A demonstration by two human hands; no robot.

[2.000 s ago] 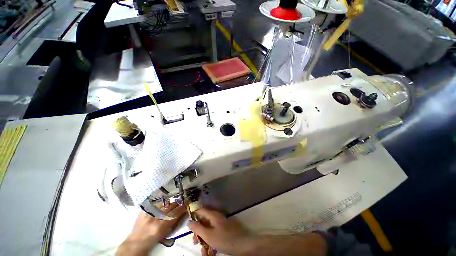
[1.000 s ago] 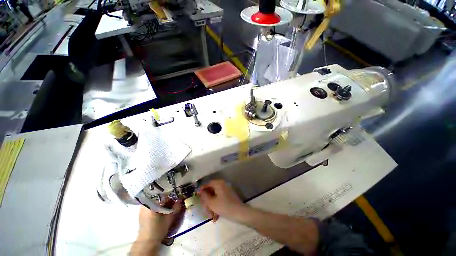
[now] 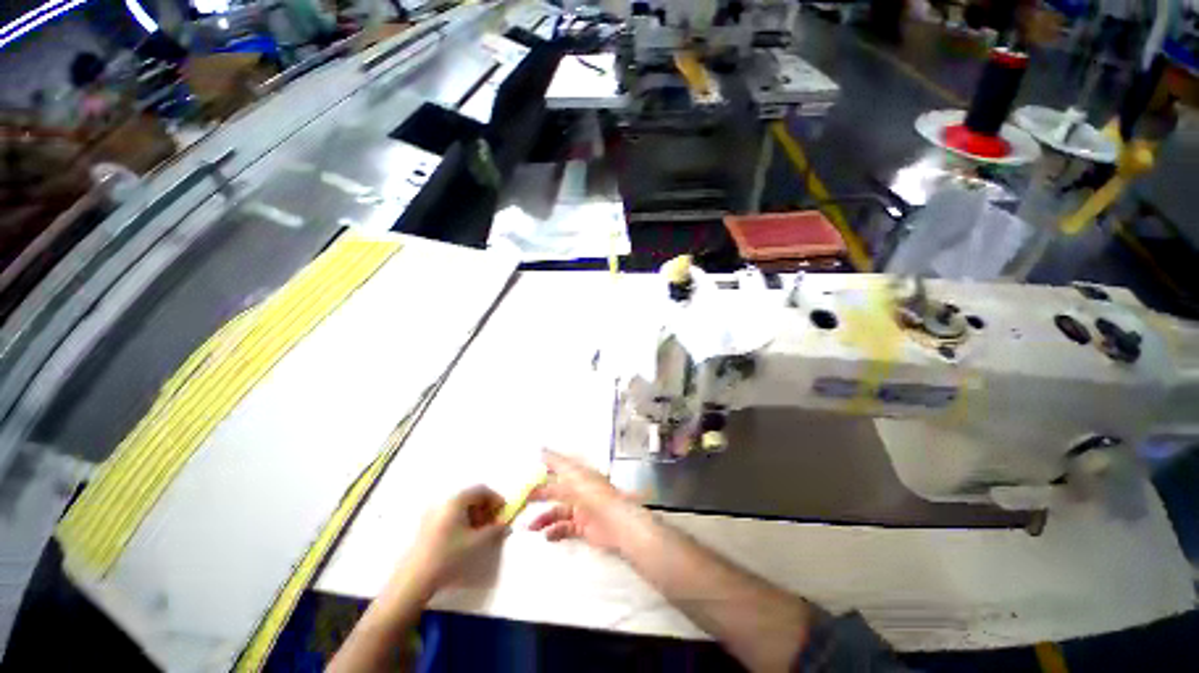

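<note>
My left hand [image 3: 463, 536] is over the white table left of the sewing machine, its fingers closed on a short visible piece of yellow strip [image 3: 525, 500]. My right hand [image 3: 588, 510] is just right of it, fingers partly spread, at the strip's upper end; whether it grips the strip is unclear. The white sewing machine [image 3: 776, 366] stands to the right, its needle area apart from both hands. Several yellow strips [image 3: 224, 381] lie side by side on the pale board [image 3: 289, 454] at left.
More yellow strip lies along the board's dark right edge. Something blue [image 3: 441, 644] shows below the table's front edge. A red tray [image 3: 786, 237] and a black thread cone on a red base [image 3: 994, 105] are behind the machine. A metal conveyor [image 3: 283, 197] runs at far left.
The view has turned left, showing more of the strips and board. Both hands have left the needle area and moved left over the table, with yellow strip between them.
</note>
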